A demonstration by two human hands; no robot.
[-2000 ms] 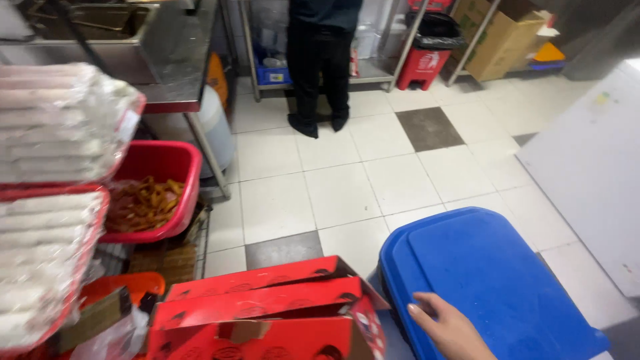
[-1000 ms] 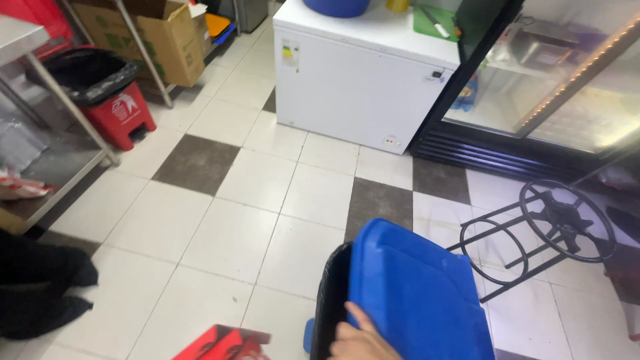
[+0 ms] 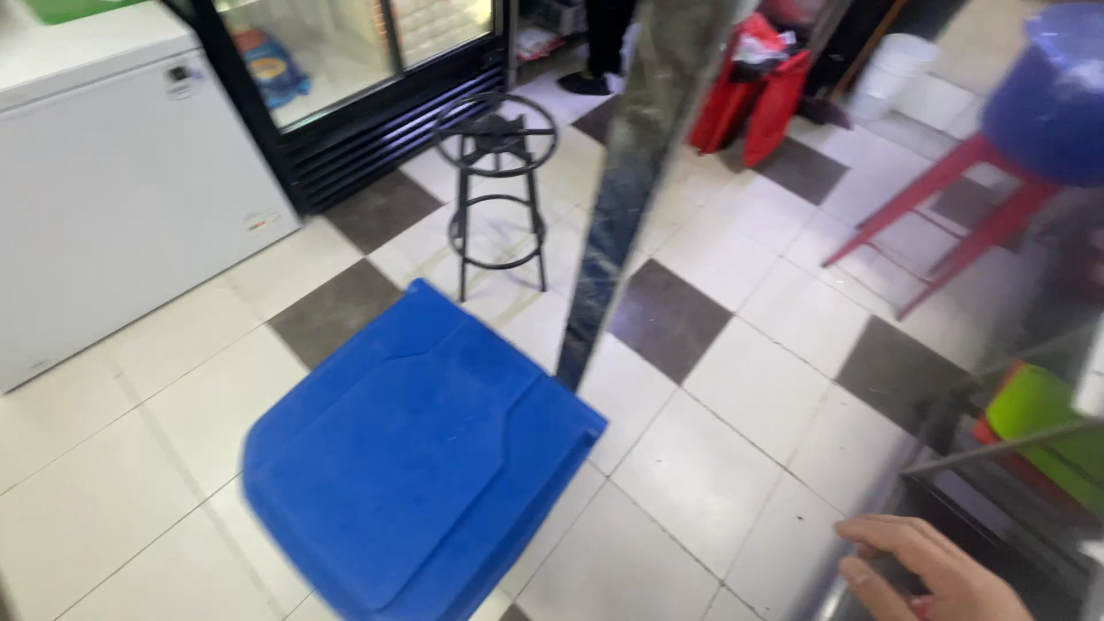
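My right hand (image 3: 936, 565) is at the lower right, palm down, its fingers slightly bent and parted from the thumb. It is above the edge of a metal rack (image 3: 1000, 448), and a small bit of red shows beneath the palm. I see nothing clearly held in it. My left hand is out of view. A bin with a closed blue plastic lid (image 3: 405, 466) stands at the lower centre, well to the left of my right hand. Green and red items (image 3: 1048, 431) lie on the rack, blurred.
A metal post (image 3: 617, 207) rises behind the bin. Beyond are a black round stand (image 3: 498, 185), a white chest freezer (image 3: 129, 181), a glass-door fridge (image 3: 379, 112) and a red bin (image 3: 759, 103). A red stool (image 3: 940, 207) bears a blue tub (image 3: 1052, 95). A person's legs (image 3: 608, 39) show at the back.
The view has swung far to the right. My right hand has left the blue lid, where it rested in both earlier frames. The red boxes are out of view.
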